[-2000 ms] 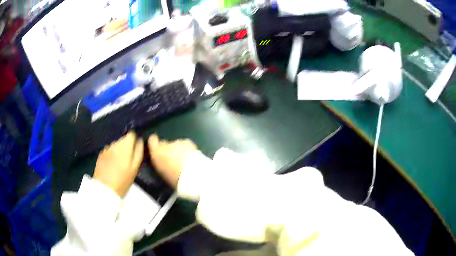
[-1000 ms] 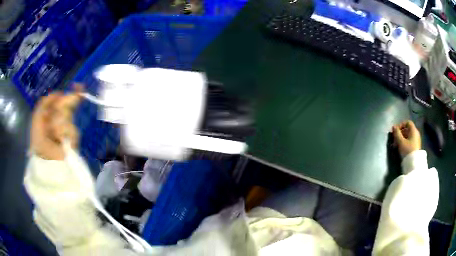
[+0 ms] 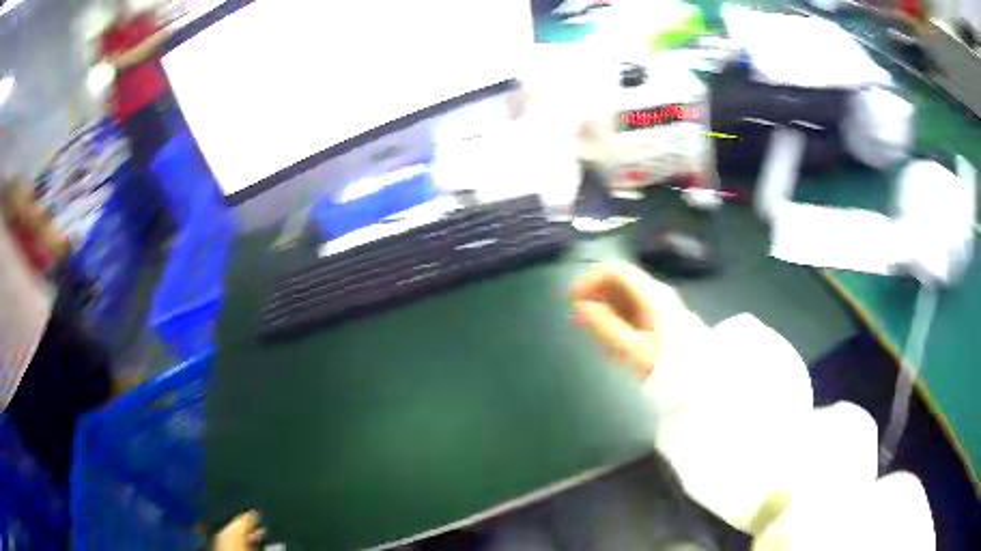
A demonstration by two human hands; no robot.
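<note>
My right hand (image 3: 619, 318) is over the green desk (image 3: 430, 420), below the mouse (image 3: 676, 250); it is blurred, with the fingers loosely curled and a gap between them, and I see nothing in it. My left hand (image 3: 239, 532) is cut off by the bottom edge at the desk's left corner; a small white bit shows beside it, and whether it holds anything is hidden. The black keyboard (image 3: 420, 269) lies below the monitor (image 3: 355, 81), whose screen is washed out white. A white security camera (image 3: 934, 221) stands at the right with its white cable hanging down.
A bench power supply (image 3: 654, 135) with red digits stands behind the mouse. A black box (image 3: 785, 118) with white papers on top is right of it. A white sheet (image 3: 834, 237) lies by the camera. A blue crate (image 3: 140, 463) is left of the desk. A person in red (image 3: 138, 70) is at the upper left.
The view has swung from the crate side back to the desk and monitor. The white camera unit that hung by my left hand is out of sight. My left hand is now mostly out of frame.
</note>
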